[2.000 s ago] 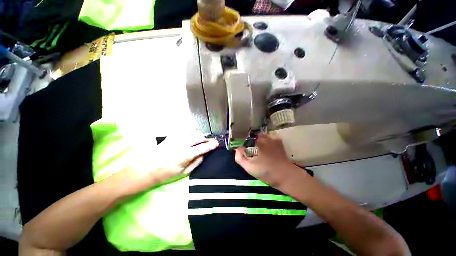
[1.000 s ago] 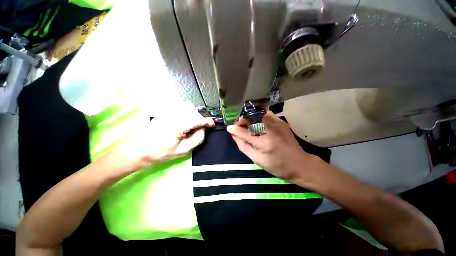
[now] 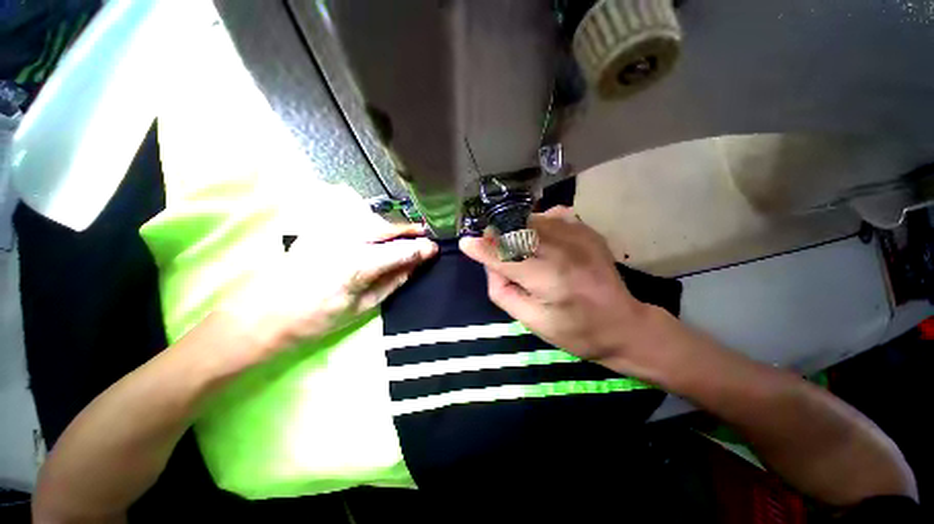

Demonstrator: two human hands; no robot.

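The garment panel (image 3: 307, 430), black with a neon yellow-green block that glares white, lies under the sewing machine head (image 3: 440, 92). Its striped section (image 3: 461, 365) has three parallel stripes and lies below my hands. My left hand (image 3: 328, 268) presses on the panel left of the presser foot area, its fingertips at the black edge; glare washes it out. My right hand (image 3: 558, 281) pinches the black fabric just right of the needle area, beside a small ridged knob. The needle and presser foot are mostly hidden by the head and fingers.
A ridged tension knob (image 3: 627, 46) sticks out from the head close to the view. The machine arm (image 3: 799, 92) spans the upper right over the white table (image 3: 789, 317). A pale translucent curved piece (image 3: 72, 164) shows at upper left. Dark fabric lies at the far upper left.
The view has moved in closer to the machine head. Both hands stay beside the needle area; my left fingertips are flatter against the black edge. The stripes still lie below my hands.
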